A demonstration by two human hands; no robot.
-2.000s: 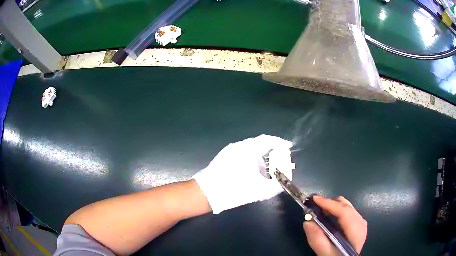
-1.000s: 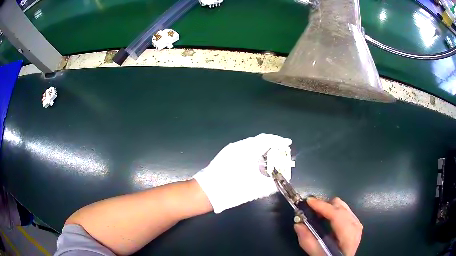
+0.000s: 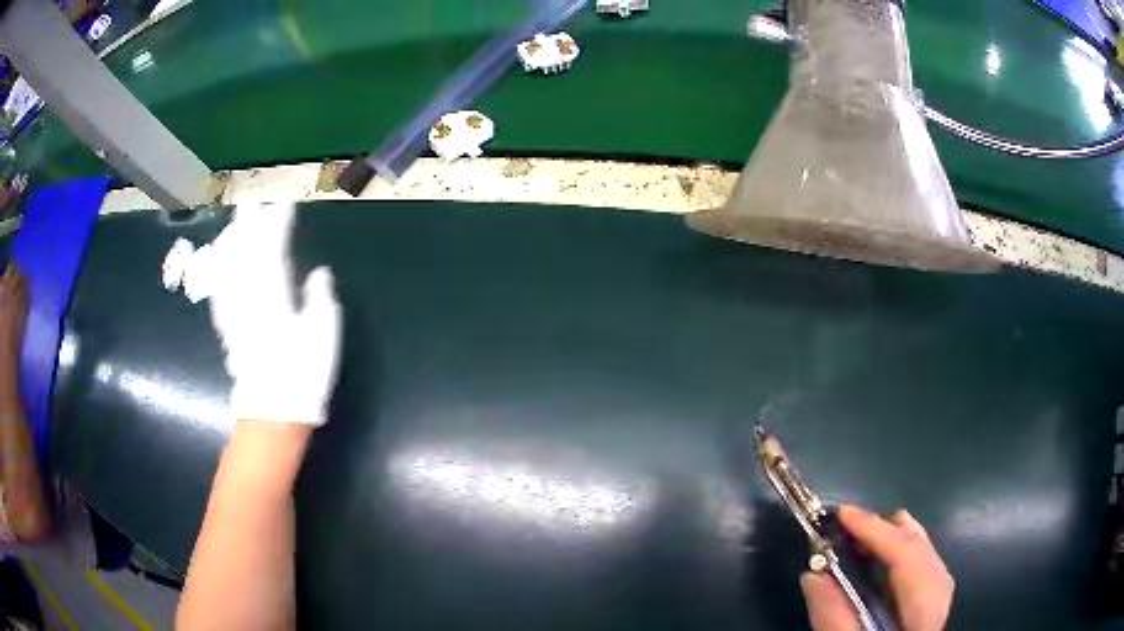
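Observation:
My left hand (image 3: 277,327), in a white knit glove and slightly blurred, is at the far left over the bench. Its fingertips are beside or touching a white plastic insert (image 3: 179,264). White glove and white part blend, so I cannot tell whether the hand grips anything. My bare right hand (image 3: 894,571) holds the soldering iron (image 3: 795,496) like a pen at the lower right. The iron's tip points up and left over the bench, touching no part, with a faint wisp of smoke above it.
A clear fume hood (image 3: 844,173) hangs above the bench at right. Behind the stained pale rail (image 3: 592,183), white inserts (image 3: 462,133) lie on the green belt by a slanting clear bar (image 3: 475,80). A grey post (image 3: 117,117) and blue sheet (image 3: 56,271) are left; another person's arm shows there.
My left hand has moved from the centre to the far left, away from the iron. The iron has moved off the worked part, slightly right. The view has shifted; another insert shows on the belt.

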